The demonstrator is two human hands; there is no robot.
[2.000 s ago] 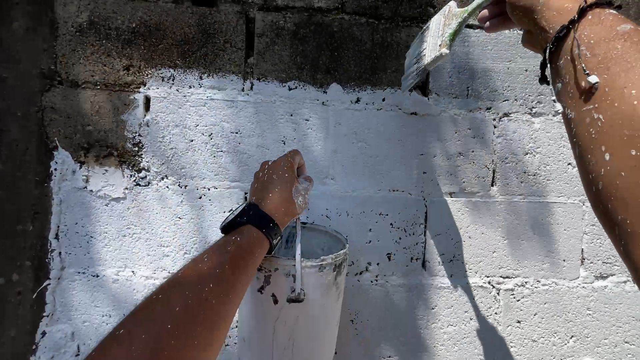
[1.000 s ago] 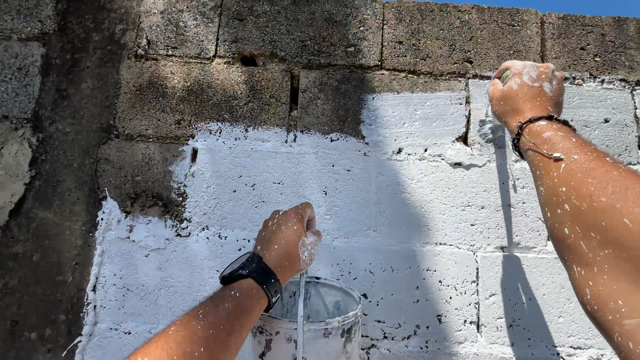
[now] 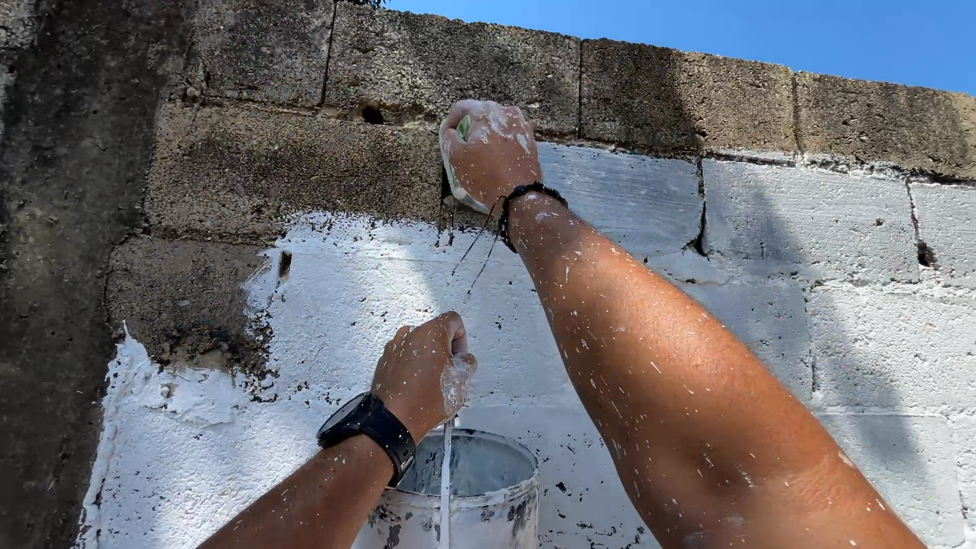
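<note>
My right hand (image 3: 494, 152), spattered with white paint, grips a paintbrush (image 3: 463, 128) against the concrete block wall, where bare block meets white paint. Only a little of the brush's green and pale handle shows; the hand hides most of it. My left hand (image 3: 423, 370), with a black watch at the wrist, is closed on the handle (image 3: 446, 480) of a paint-streaked bucket (image 3: 496, 511). The bucket hangs below that hand, in front of the white-painted blocks (image 3: 366, 305). Its inside is coated whitish grey; the paint level cannot be told.
Unpainted blocks (image 3: 290, 164) lie at the upper left, and a bare top course (image 3: 625, 91) runs below the sky. A dark, rough concrete column (image 3: 61, 267) stands at the far left. Small holes and open joints mark the wall.
My right hand has moved left along the wall from the right side, brush in hand. White paint now covers block that was bare two seconds ago. The view has tilted up. My left hand still holds the bucket.
</note>
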